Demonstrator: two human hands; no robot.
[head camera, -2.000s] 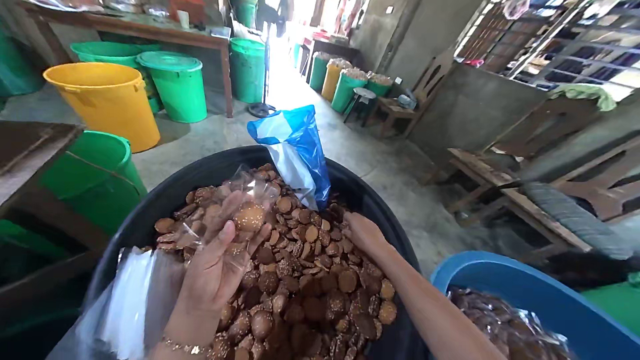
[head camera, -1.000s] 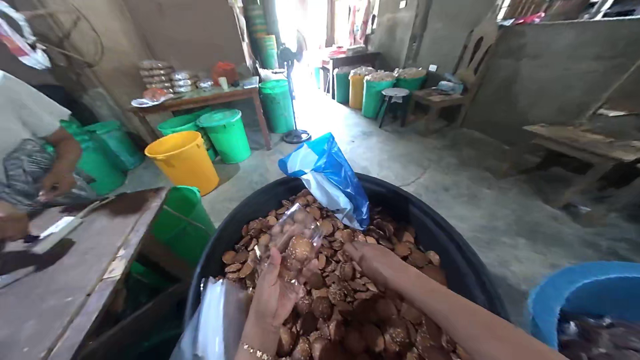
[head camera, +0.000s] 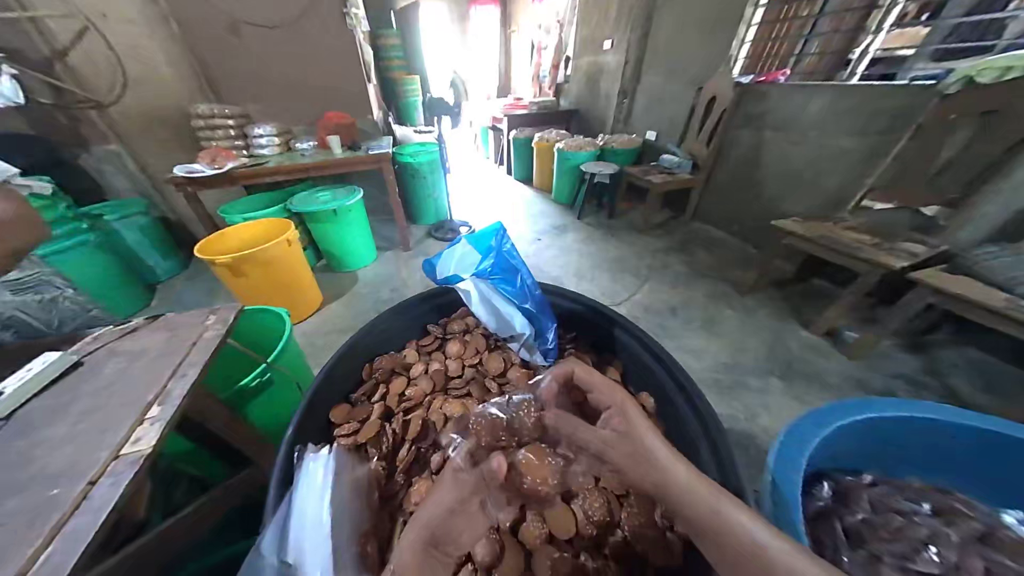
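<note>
A large black tub (head camera: 640, 340) is filled with round brown biscuits (head camera: 416, 380), some dotted with pale specks. My left hand (head camera: 452, 512) holds a clear plastic bag (head camera: 504, 420) with biscuits inside, low over the heap. My right hand (head camera: 604, 424) is at the bag's upper right side, its fingers bent against the plastic; whether a biscuit is between them cannot be made out. A blue and white plastic bag (head camera: 508, 288) stands on the biscuits at the tub's far edge. A stack of clear plastic bags (head camera: 312, 512) lies at the tub's near left.
At right stands a blue tub (head camera: 880, 424) of filled plastic packs. A wooden table (head camera: 120, 400), a green bin (head camera: 268, 368) and a yellow bin (head camera: 260, 268) are to the left. Part of a person's arm (head camera: 16, 228) shows at the left edge. Wooden benches (head camera: 860, 244) line the right side.
My right hand has moved from the biscuits to the clear bag in my left hand. The view has swung left since the earliest frame.
</note>
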